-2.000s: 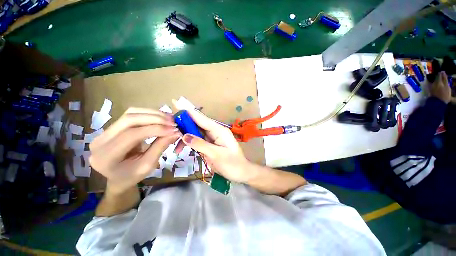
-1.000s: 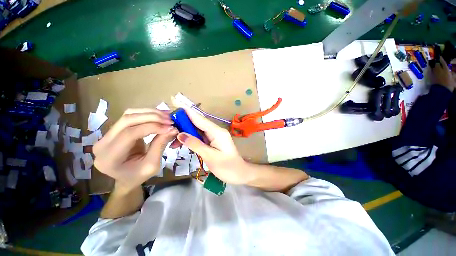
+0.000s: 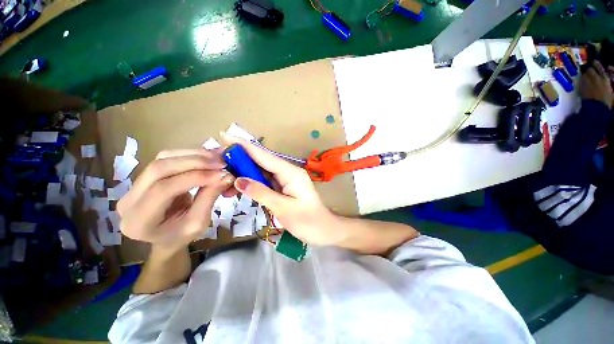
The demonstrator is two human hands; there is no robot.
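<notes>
My right hand [image 3: 293, 195] holds a blue battery pack [image 3: 245, 165] tilted above the brown mat. My left hand [image 3: 176, 195] has its fingertips closed at the pack's upper left end and side; whether a small piece is between them is hidden. Thin red and yellow wires [image 3: 270, 232] run down from under my right hand to a green circuit board [image 3: 291, 246], which hangs in front of my shirt. Small white paper pieces [image 3: 244, 226] lie loose on the mat, below and left of my hands.
An orange air gun [image 3: 330, 164] lies right of my hands, its hose crossing a white board [image 3: 404, 134]. Black curved parts [image 3: 518, 126] lie near a neighbour's arm [image 3: 572, 158]. A carton of packs [image 3: 40, 144] stands left. Behind are a green belt [image 3: 134, 40] and grey post [image 3: 481, 30].
The pack stays between my hands, with little change in grip. The view has shifted slightly, and the packs on the green belt sit further up and right in the picture.
</notes>
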